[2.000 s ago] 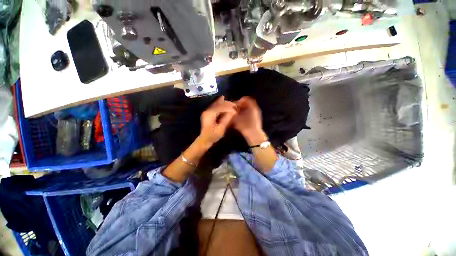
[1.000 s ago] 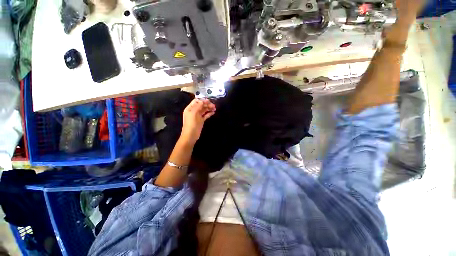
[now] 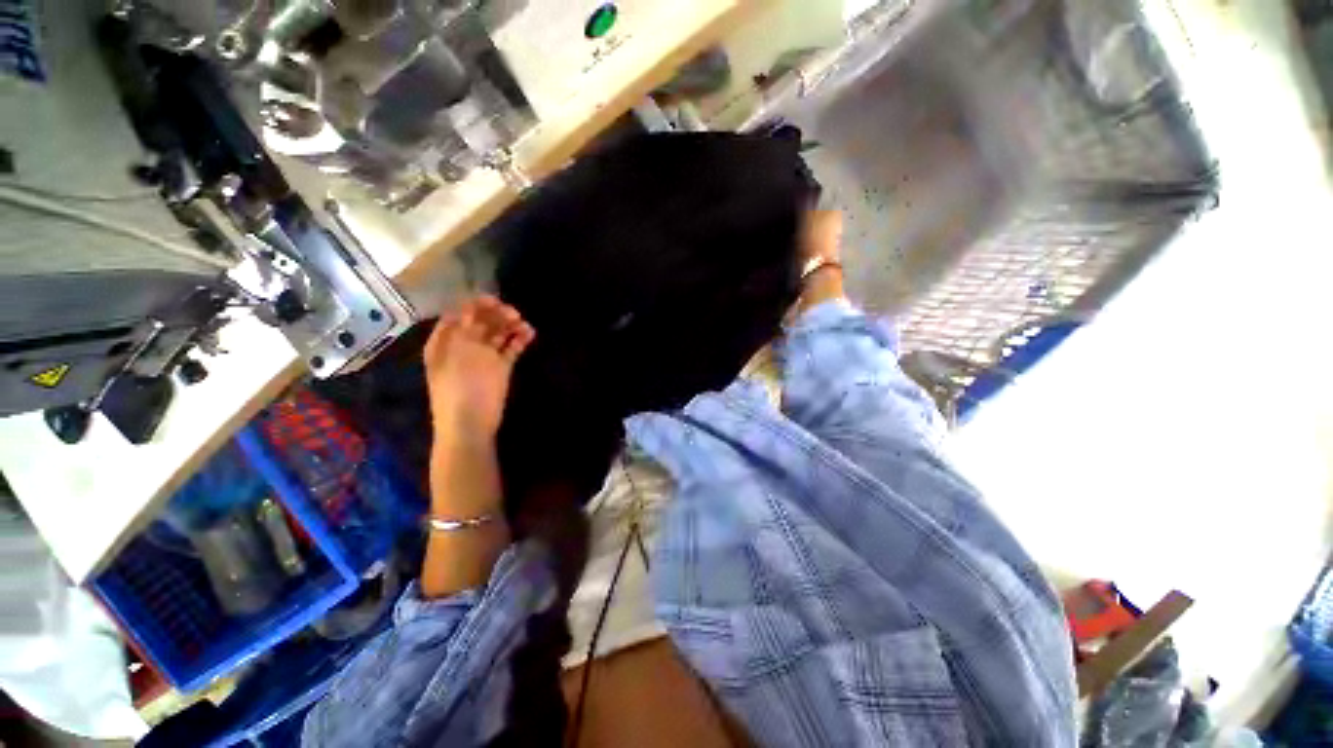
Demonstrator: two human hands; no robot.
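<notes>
A black garment (image 3: 658, 249) lies bunched on the lap against the table edge. My left hand (image 3: 475, 358) is raised at the garment's left side, fingers curled, close to the metal work plate (image 3: 351, 329); whether it holds anything small cannot be told. My right hand (image 3: 822, 234) is at the garment's right edge, beside the lined crate. Its fingers are partly hidden by the cloth and blurred, so its grip is unclear. The grey machine head (image 3: 73, 292) with a yellow warning triangle is at the far left.
The silvery feeder mechanism (image 3: 395, 102) is above the garment. A green button (image 3: 599, 21) is on the table front. The grey-lined crate (image 3: 936, 161) stands right. A blue crate (image 3: 314, 570) with packets is lower left. Red and brown items (image 3: 1118, 628) lie lower right.
The view has turned, shifting the machine to the left. My right hand has come down from the upper right to the garment's right edge. My left hand is now slightly away from the work plate.
</notes>
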